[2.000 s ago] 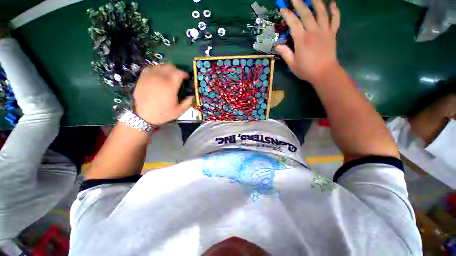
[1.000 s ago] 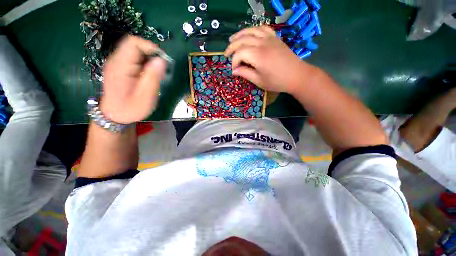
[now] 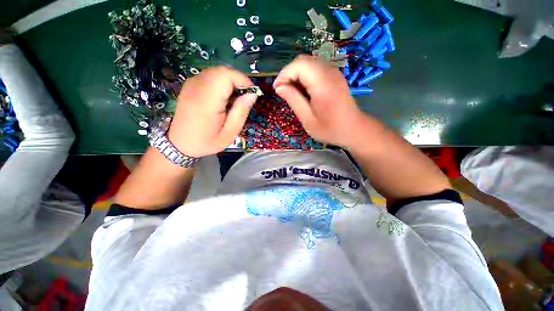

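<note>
My left hand (image 3: 211, 112) is above the left edge of the parts box and pinches a small circuit board (image 3: 248, 90) between thumb and finger. My right hand (image 3: 320, 100) is over the box's right side with thumb and finger brought close together; I cannot tell whether something thin is between them. The parts box (image 3: 265, 75) lies at the table edge against my body, its sides mostly hidden by my hands. Red and blue-grey small parts (image 3: 276, 124) fill it.
A tangled heap of boards and dark wires (image 3: 146, 54) lies at left. White rings (image 3: 249, 36) lie at top centre. Blue cylinders (image 3: 370, 42) and flat grey pieces (image 3: 326, 50) lie at right. Other people's sleeves (image 3: 39, 103) show at both sides.
My left hand has moved right to the box with the small board. My right hand went from the blue cylinders to the box and now faces my left hand.
</note>
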